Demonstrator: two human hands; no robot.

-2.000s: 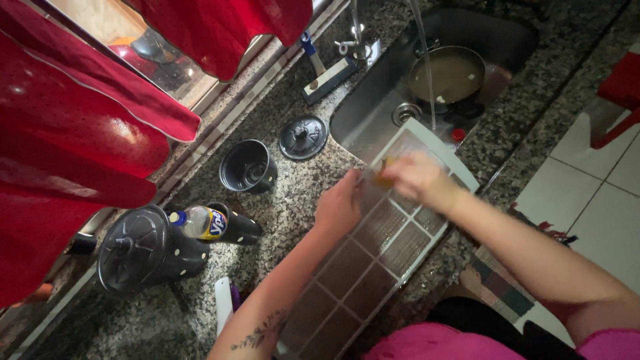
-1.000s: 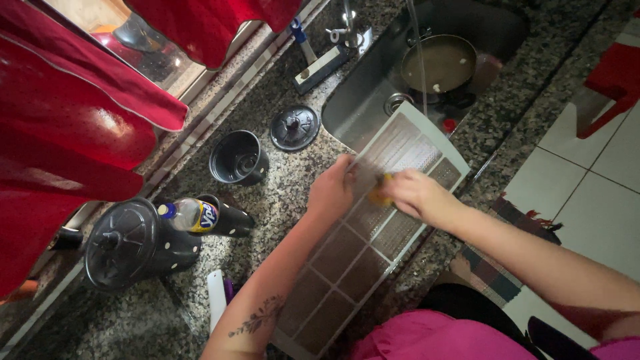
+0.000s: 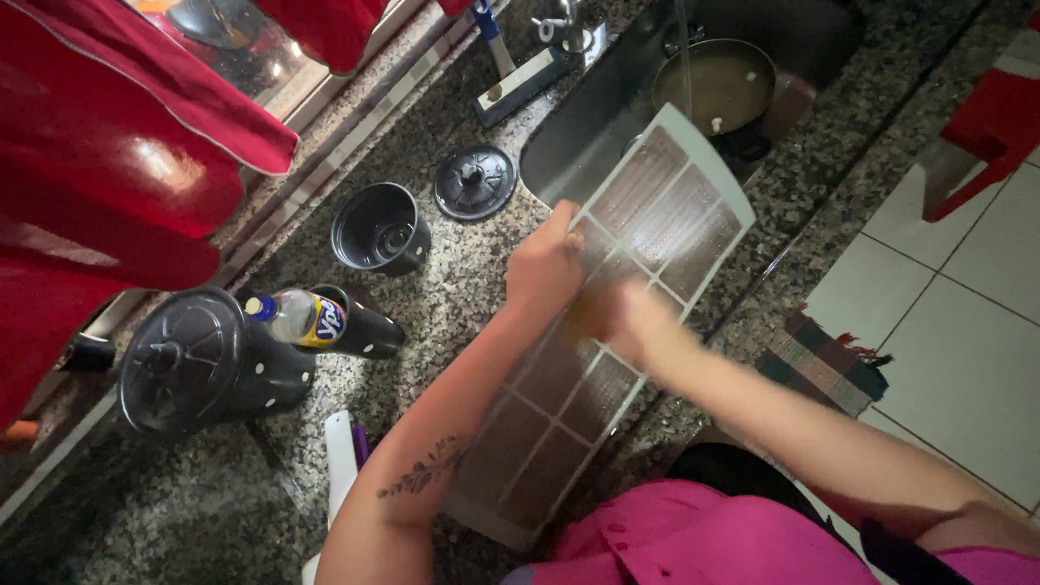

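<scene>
A long mesh filter panel in a pale plastic frame lies slantwise over the counter, its top end over the sink. My left hand grips its left edge near the middle. My right hand, blurred, presses a yellowish sponge on the mesh beside it. In the dark sink, a pan of cloudy water sits below a thin stream from the tap.
On the granite counter stand a black pot, its lid, a lidded black canister, an Ypê detergent bottle in a dotted black container, and a squeegee. Red curtains hang at left.
My right hand has moved down the panel with the sponge, from the upper cells towards the middle. My left hand still holds the left edge.
</scene>
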